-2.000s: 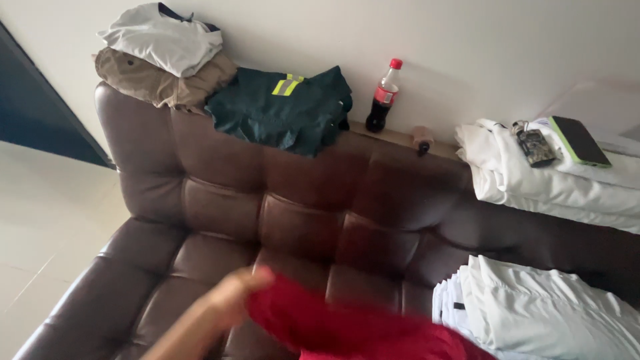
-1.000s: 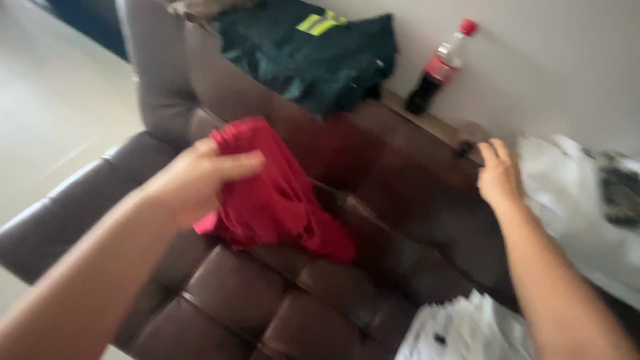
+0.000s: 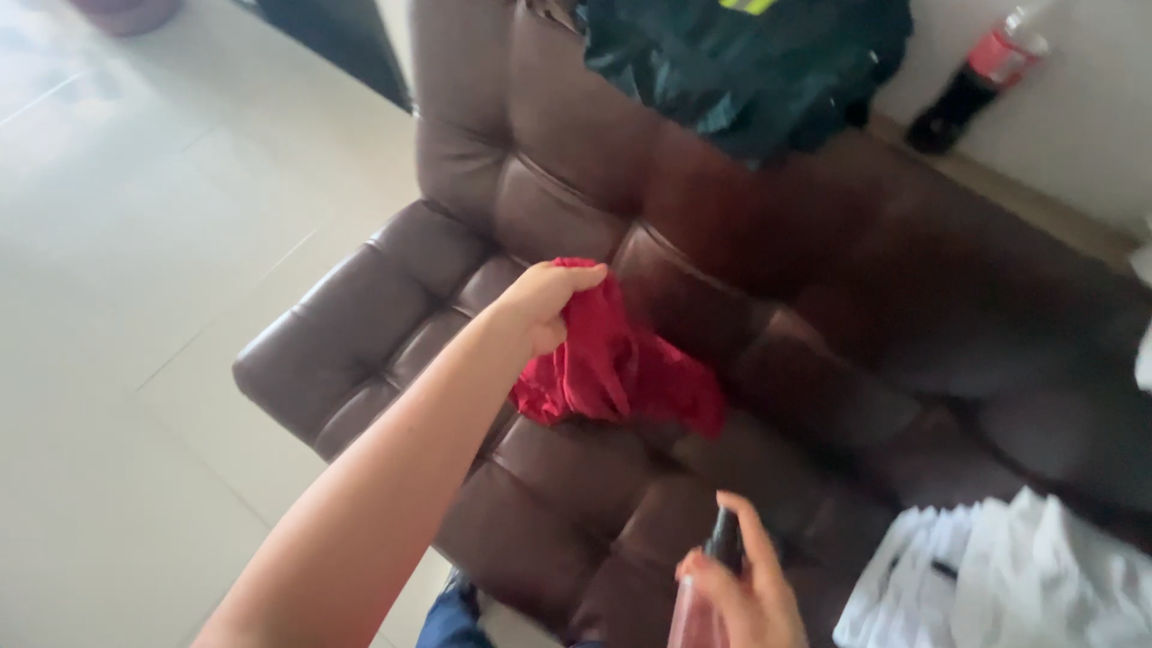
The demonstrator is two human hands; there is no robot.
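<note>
My left hand (image 3: 553, 301) grips a crumpled red cloth (image 3: 621, 369) by its upper edge, above the seat of a brown tufted leather sofa (image 3: 558, 495). Near the bottom edge of the view, my right hand (image 3: 747, 576) is wrapped around a small spray bottle (image 3: 697, 616) with a dark top and pinkish contents. The forefinger rests on the top of the bottle. Lower parts of the bottle and of this hand are cut off by the frame.
A dark green garment (image 3: 738, 81) with a yellow patch hangs over the sofa's backrest. Behind it, a cola bottle (image 3: 976, 81) stands on a ledge by the wall. White folded clothes (image 3: 1008, 576) lie at the lower right. Pale floor tiles (image 3: 216, 270) show at the left.
My right hand has moved from the ledge behind the backrest down to the bottom of the view, and now holds the spray bottle. My left hand still holds the red cloth.
</note>
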